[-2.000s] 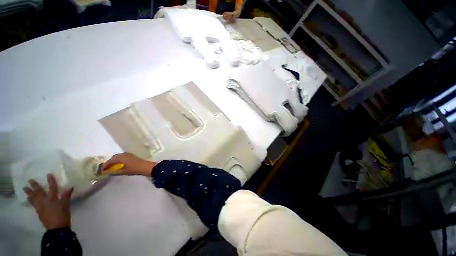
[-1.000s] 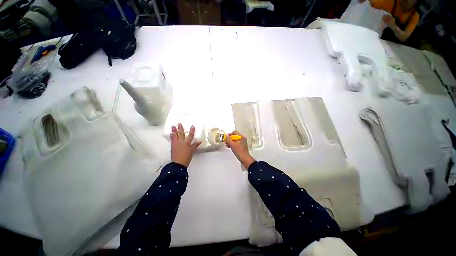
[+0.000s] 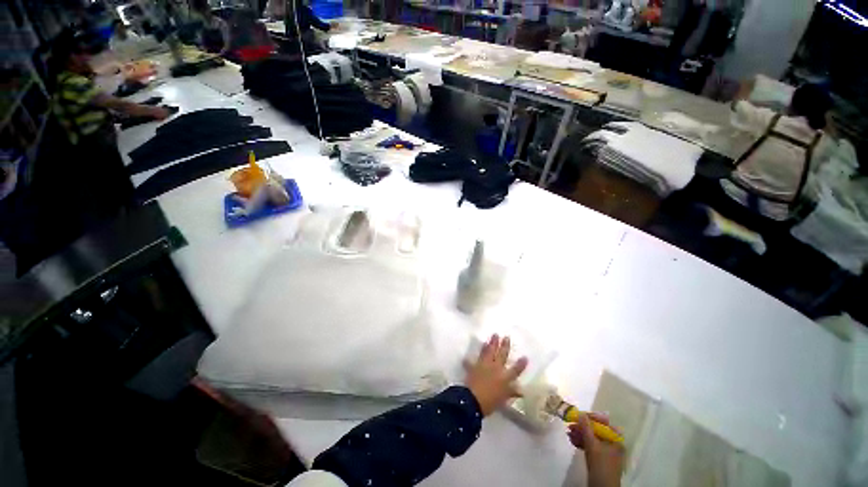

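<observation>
My right hand [image 3: 598, 447] is closed around the yellow handle of the glue brush [image 3: 575, 415]. The brush's bristles are at the open end of the white glue pot [image 3: 535, 407], which lies on its side. My left hand [image 3: 495, 375] lies with fingers spread on the pot's body. To the right, the beige backing board [image 3: 619, 395] carries a pale garment panel [image 3: 700, 455], cut off by the bottom edge.
A thick stack of white panels [image 3: 314, 319] lies at left. A bottle with a grey spout [image 3: 473, 281] stands behind the pot. A blue tray [image 3: 264, 202] holds orange and pale items. Dark cloth [image 3: 466, 176] lies farther back. Other people are at left and right.
The view has swung left, bringing the whole stack and blue tray into sight and putting most of the garment panel out of it. The brush still sits at the pot's opening.
</observation>
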